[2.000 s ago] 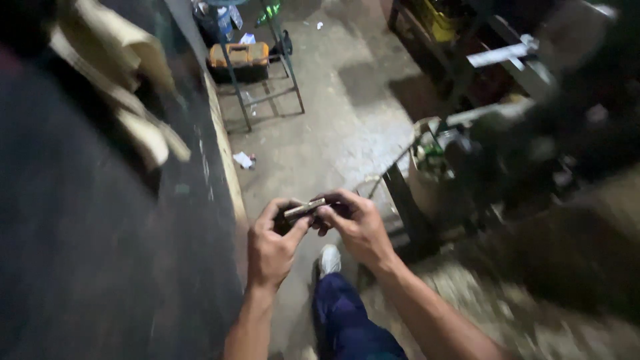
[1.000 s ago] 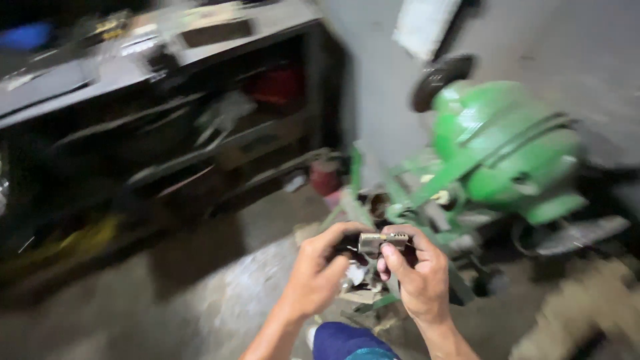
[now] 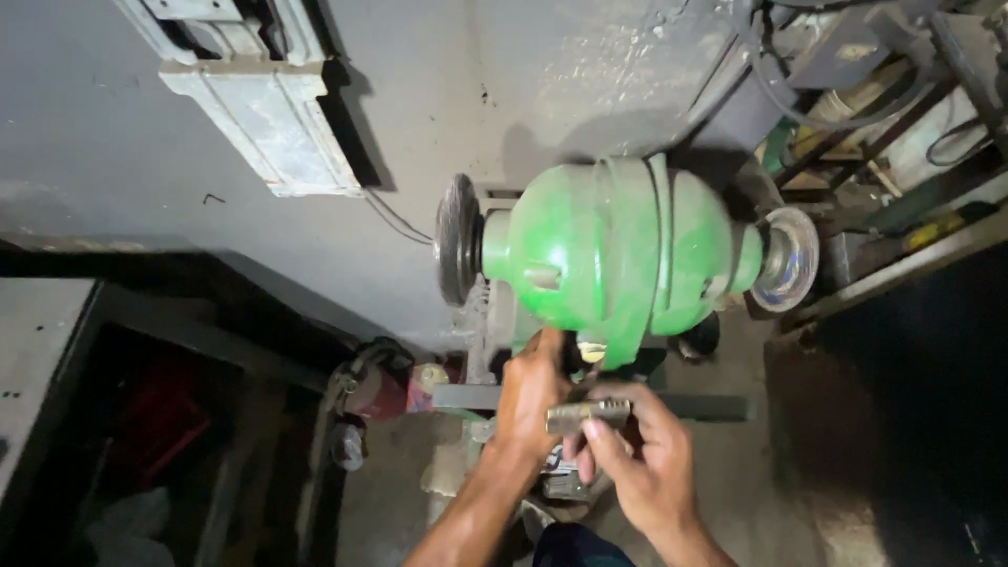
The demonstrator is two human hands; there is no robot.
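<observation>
A green bench grinder stands before me at the wall, with a wire wheel on its left end and a round wheel on its right end. My right hand grips a small metal cylindrical part between thumb and fingers, below the grinder's body. My left hand reaches up to the grinder's underside, close to its base; its fingertips are hidden, so what they touch cannot be told.
A metal bench with a dark shelf is at the left. A white metal panel is on the wall. Cables and a cluttered rack are at the upper right. A red container sits beside the grinder stand.
The view has swung round to the grinder. My left hand has left the metal part, which both hands held before, and moved up to the grinder; my right hand keeps the part.
</observation>
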